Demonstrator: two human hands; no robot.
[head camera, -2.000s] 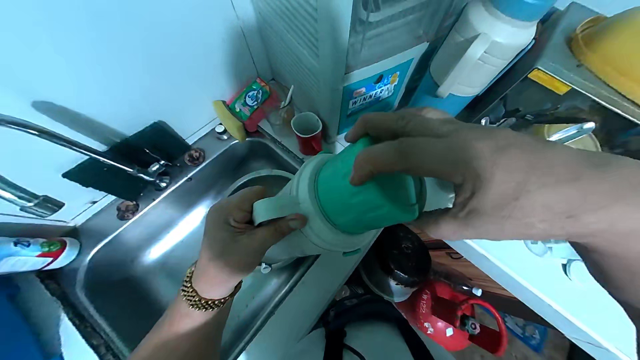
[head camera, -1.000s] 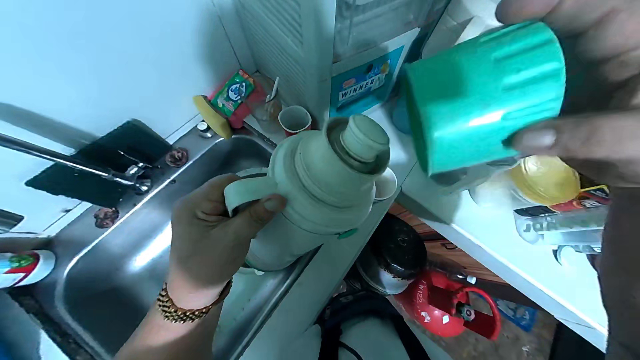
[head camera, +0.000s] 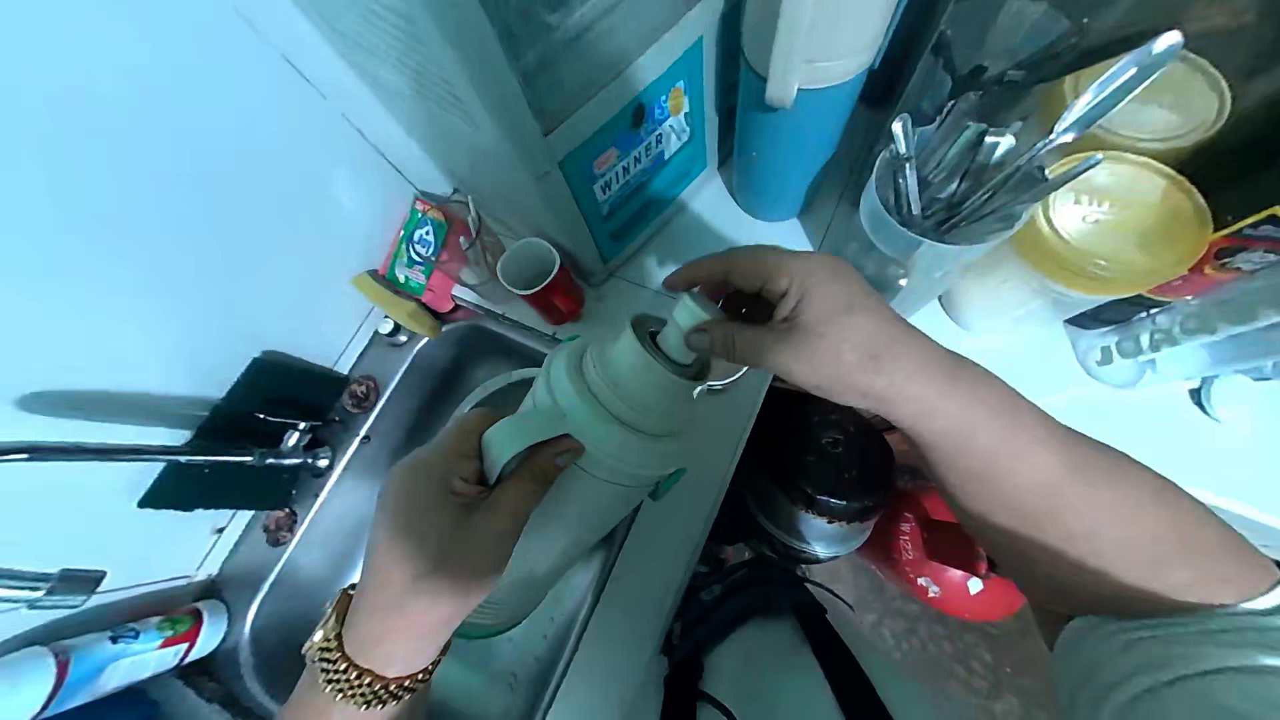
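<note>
My left hand (head camera: 460, 510) grips the handle of a pale green vacuum flask (head camera: 620, 420), which tilts over the edge of the steel sink (head camera: 400, 400). With thumb and fingers, my right hand (head camera: 770, 310) holds the small pale stopper (head camera: 688, 325) at the flask's mouth. The stopper leans there, partly inside the neck; whether it is loose or seated cannot be told. The green cup lid is out of view.
A red cup (head camera: 545, 280), a sponge (head camera: 395, 303) and a green packet stand behind the sink. At right are a container of cutlery (head camera: 930, 220), a yellow-lidded jar (head camera: 1115, 225) and a blue flask (head camera: 795, 140). A faucet (head camera: 250, 456) reaches in from the left.
The green cup lid came off the flask and was lifted right in my right hand; it is now out of view. My right hand has come back to the flask's mouth and taken hold of the stopper.
</note>
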